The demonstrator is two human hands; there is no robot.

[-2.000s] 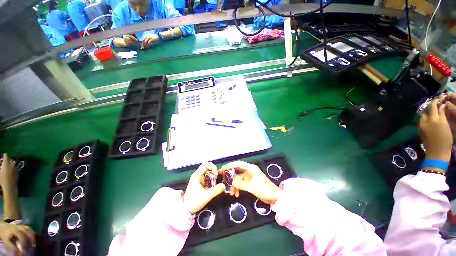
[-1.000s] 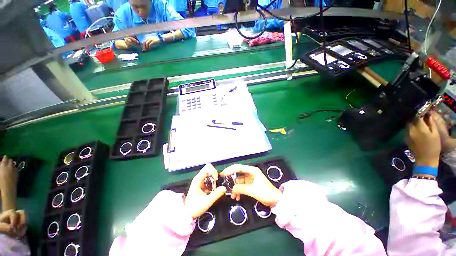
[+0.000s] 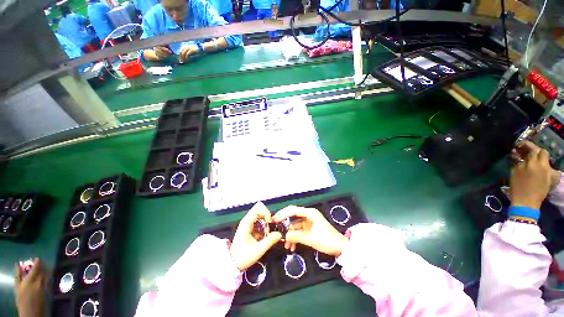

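My left hand (image 3: 252, 240) holds a small round watch head (image 3: 260, 228) with a dark reddish inside. My right hand (image 3: 307, 230) holds another dark watch head (image 3: 282, 228) close beside it, the two nearly touching. Both hands are above a black foam parts tray (image 3: 281, 286). In this tray, silver-rimmed discs show in the near row, one of them a dark round unit (image 3: 295, 266), and another disc (image 3: 339, 215) sits at the far right pocket. My hands and sleeves hide the other pockets.
Ahead lie a clipboard with paper (image 3: 266, 179), pens and a calculator (image 3: 243, 117). A part-empty tray (image 3: 167, 137) and a filled tray (image 3: 116, 247) stand left. A neighbour's hand (image 3: 25, 291) is far left; another's (image 3: 530, 176) is right, near a black fixture (image 3: 473, 142).
My hands stay in nearly the same place, with the watch heads tilted slightly differently. The left neighbour's hands moved, uncovering a tray. The right neighbour's hand moved slightly left, then a little right.
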